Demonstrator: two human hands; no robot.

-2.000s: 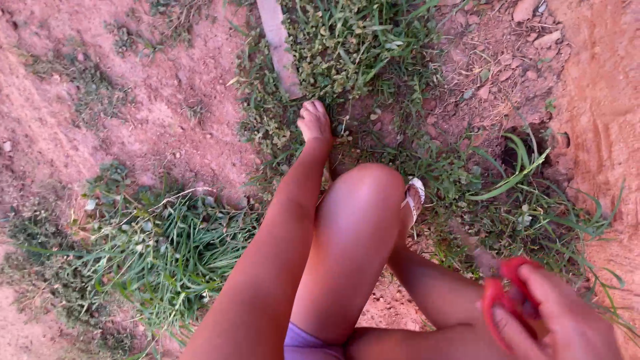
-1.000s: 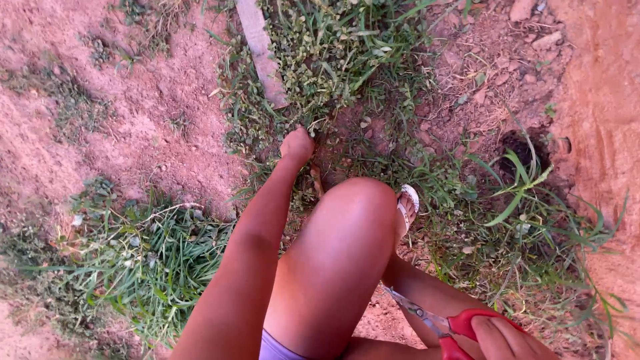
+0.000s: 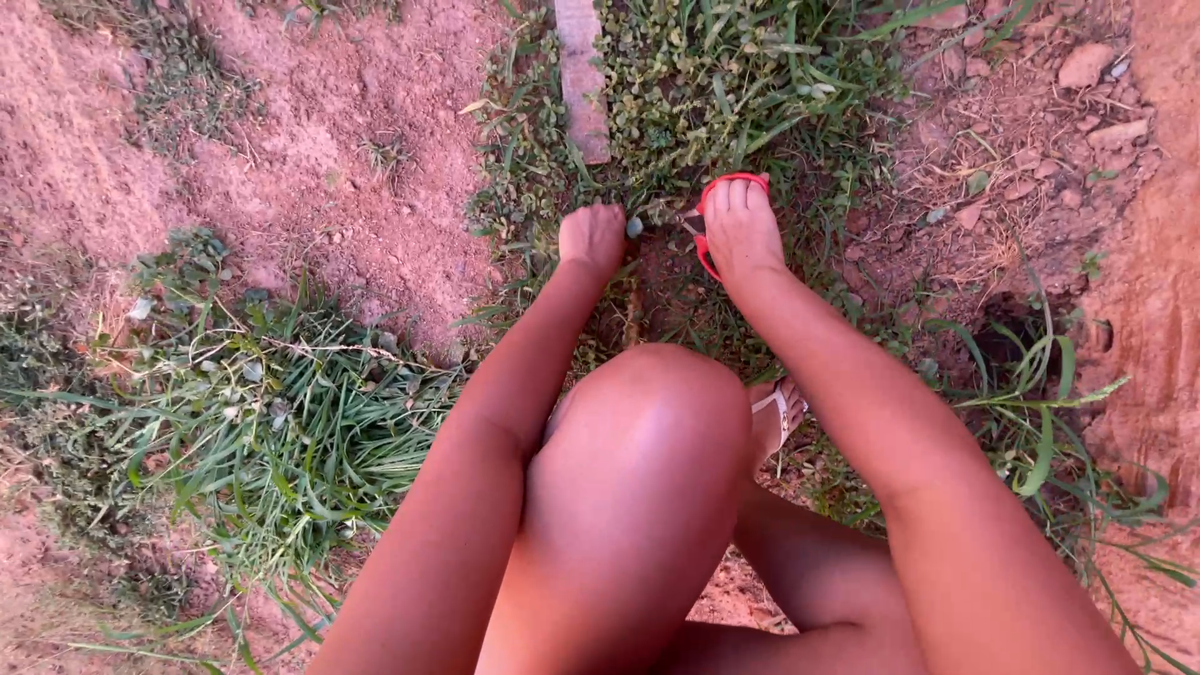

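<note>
My right hand point(image 3: 743, 230) is closed around the red handles of a pair of scissors point(image 3: 702, 258), whose metal blades point left, low over the weeds. Just left of the blades, my left hand point(image 3: 592, 236) is a closed fist at the edge of the low green weeds point(image 3: 694, 103); what its fingers grip is hidden beneath it. A small pale leaf shows between the two hands. The end of a flat wooden board point(image 3: 583, 84) lies just above my left hand.
A heap of long grass point(image 3: 309, 422) lies at the left. My raised knee point(image 3: 656, 412) and sandalled foot point(image 3: 776, 417) are below the hands. Stones point(image 3: 1086, 66) lie at upper right, and a dark hole point(image 3: 1008, 328) with tall grass is at the right.
My right hand has brought the scissors from the lower right up beside my left hand. My left hand, with fingers spread two seconds ago, is now closed.
</note>
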